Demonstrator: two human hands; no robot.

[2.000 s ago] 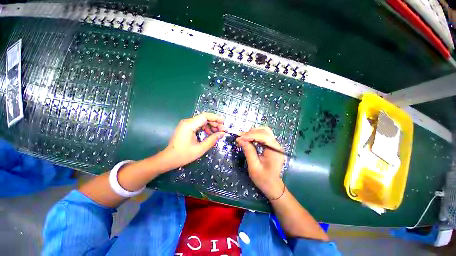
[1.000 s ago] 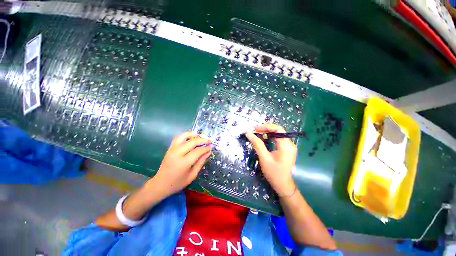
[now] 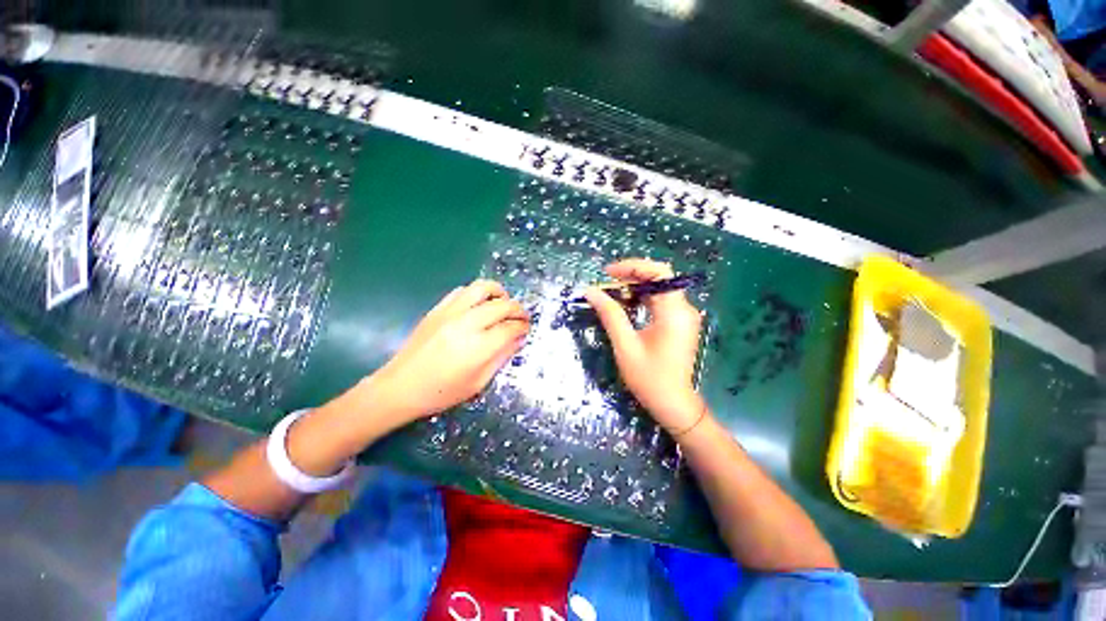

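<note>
A clear blister tray with rows of small components lies in front of me on the green surface. My right hand holds dark tweezers over the middle of the tray, their thin end pointing left. My left hand is just left of it, over the tray's left part, with its fingers bent together. Whether the left fingertips hold a small part cannot be told. A row of dark components lies on the white strip above the hands.
More clear trays lie at the left, with a white-framed flat item on them. Loose black parts are scattered right of the tray. A yellow bin with white and amber pieces stands at the right. A person's arm shows at top right.
The hands were close together at first, then moved apart. Since the last earlier frame both hands have moved up over the tray. The tweezers stay in my right hand. The camera view has shifted slightly.
</note>
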